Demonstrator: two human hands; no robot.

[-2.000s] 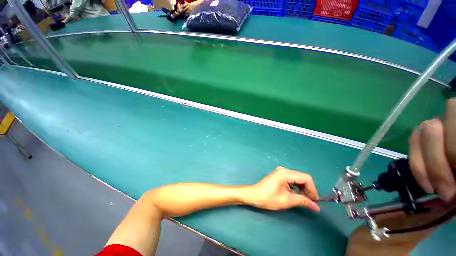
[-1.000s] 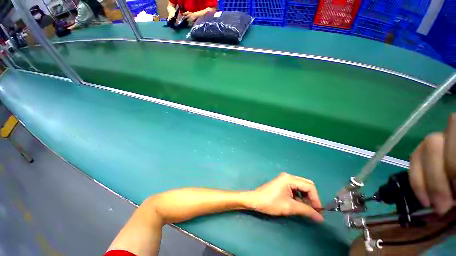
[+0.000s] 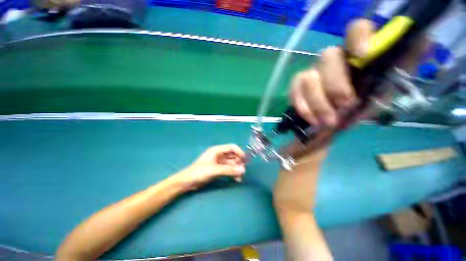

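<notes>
The electric screwdriver (image 3: pixel 378 51), black with a yellow band, is held tilted in my right hand (image 3: pixel 327 92), its lower end pointing down left. The silver screw feeder head (image 3: pixel 261 145) is at that lower end, with the whitish screw feed tube (image 3: pixel 278 76) running up from it. My left hand (image 3: pixel 227 163) is just left of the feeder head, fingers curled, wrist near the worktop (image 3: pixel 127 168). The frame is blurred, so I cannot tell whether a bit or small part is between the left fingertips.
The green conveyor belt (image 3: pixel 153 74) runs beyond the silver rail (image 3: pixel 127 117). A dark bag (image 3: pixel 105 14) lies across the belt at the upper left. Blue crates (image 3: pixel 189 6) and a red crate (image 3: pixel 234 5) stand behind. A wooden strip (image 3: pixel 419 158) lies on the worktop at right.
The view has swung right, bringing the wooden strip and more of the screwdriver into sight. The screwdriver is still in my right hand. My left hand stays beside the feeder head.
</notes>
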